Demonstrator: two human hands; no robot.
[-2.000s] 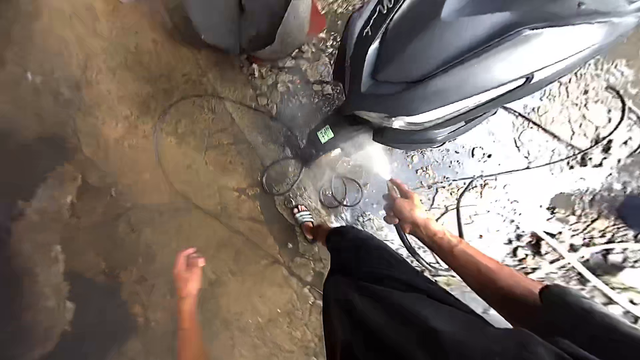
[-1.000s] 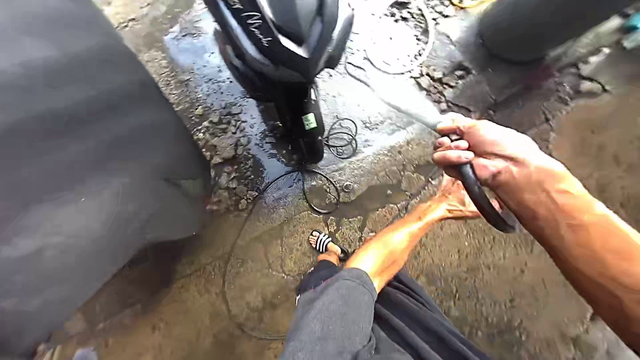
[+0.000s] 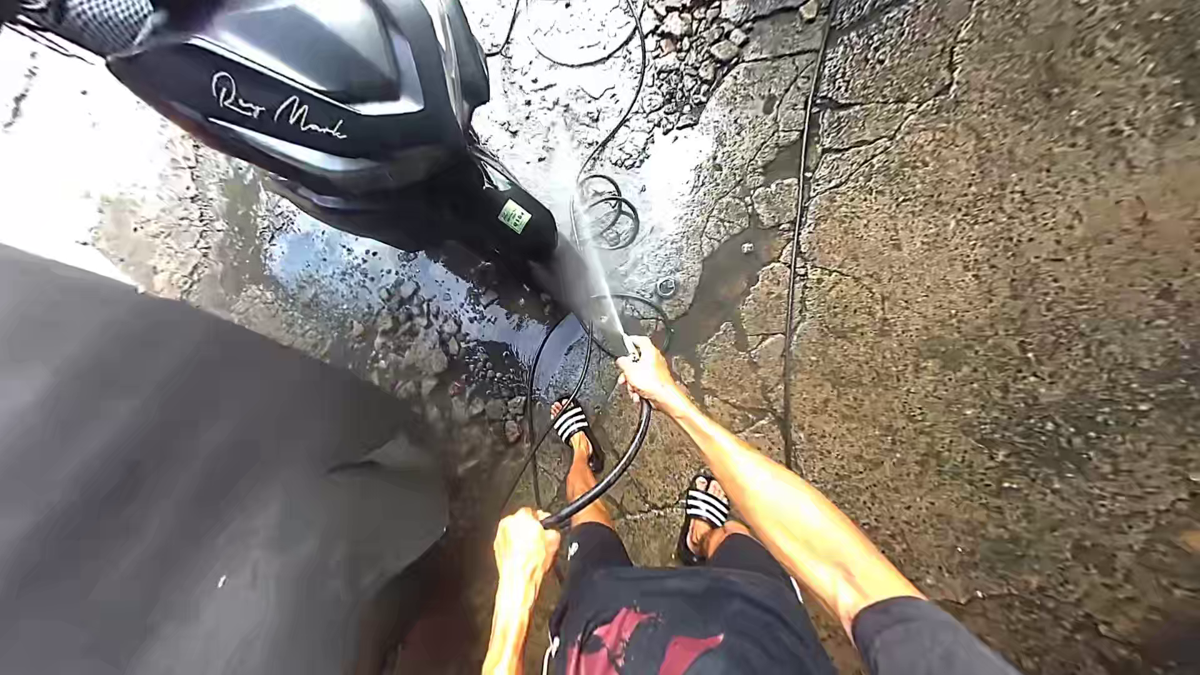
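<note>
My right hand [image 3: 647, 367] is closed around the spraying end of a black hose [image 3: 626, 459], and a fan of water [image 3: 592, 281] leaves it toward the front wheel and fender [image 3: 525, 225] of a dark motor scooter [image 3: 319, 103]. Lower down, my left hand [image 3: 525, 544] grips the same hose, which curves between both hands. The scooter's body has white script on its panel, and a small green sticker [image 3: 514, 217] is on the fender. The tyre is mostly hidden by shadow and spray.
A large grey sheet-like surface [image 3: 187, 469] fills the lower left. Thin black hose loops [image 3: 614, 220] lie on wet ground by the scooter. Loose stones [image 3: 422, 347] are scattered below it. Cracked concrete [image 3: 984, 328] stretches to the right. My sandalled feet [image 3: 705, 511] stand behind the hose.
The view has swung widely. My left hand, apart from the hose two seconds ago, now holds it. The spray, aimed away from the front wheel a second ago, now passes close beside it.
</note>
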